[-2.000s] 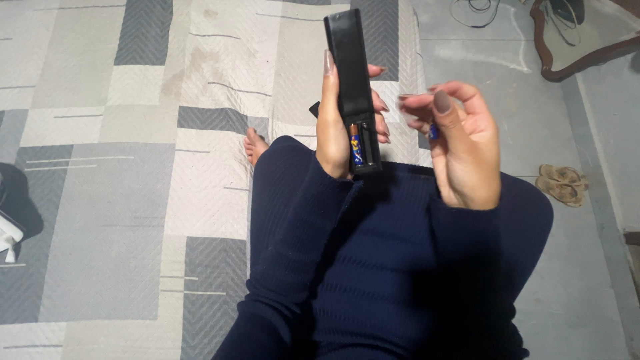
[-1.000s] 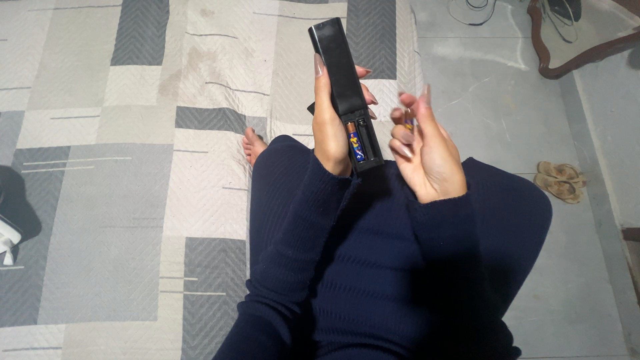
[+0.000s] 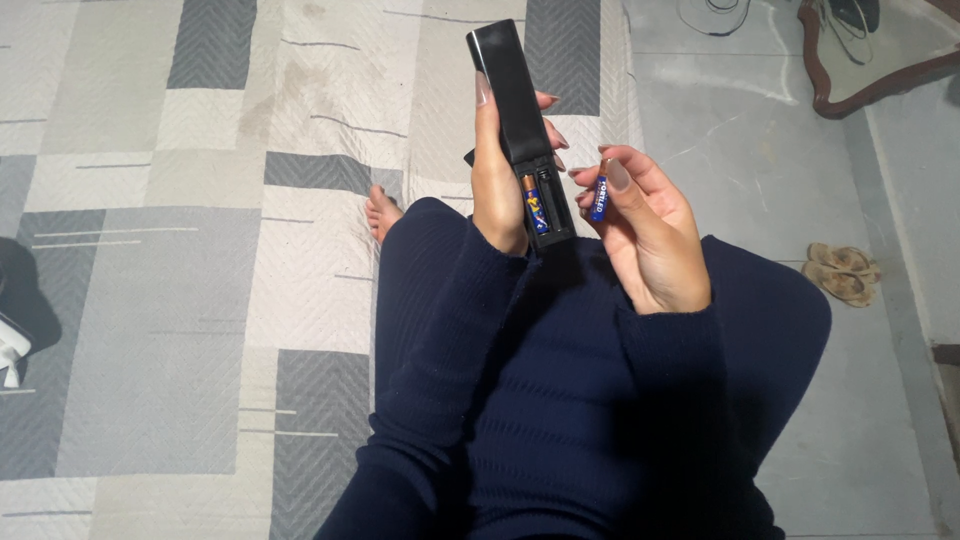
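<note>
A black remote control (image 3: 510, 97) lies back side up in my left hand (image 3: 499, 180), its battery compartment uncovered at the end nearest me. One blue and copper battery (image 3: 535, 206) sits in the compartment's left slot; the right slot beside it holds no battery. A second battery (image 3: 600, 196), blue with a copper-coloured end and bearing writing, is pinched between the thumb and fingers of my right hand (image 3: 649, 225), upright in view, just right of the compartment and apart from it. A small dark pointed piece shows at the left edge of my left hand, mostly hidden.
A patchwork-patterned bedspread (image 3: 161, 300) spreads at the left, with a white object (image 3: 13, 341) at its edge. On the grey floor at the right are a pair of sandals (image 3: 841, 274), a brown-framed piece (image 3: 825, 97) and a thin cable (image 3: 712, 30). My bare foot (image 3: 382, 214) rests by the bed.
My right hand has turned the loose battery so that its side shows plainly; earlier it was mostly hidden in the fingers. The remote's top end leaned further left a second ago. The other battery stays in its slot.
</note>
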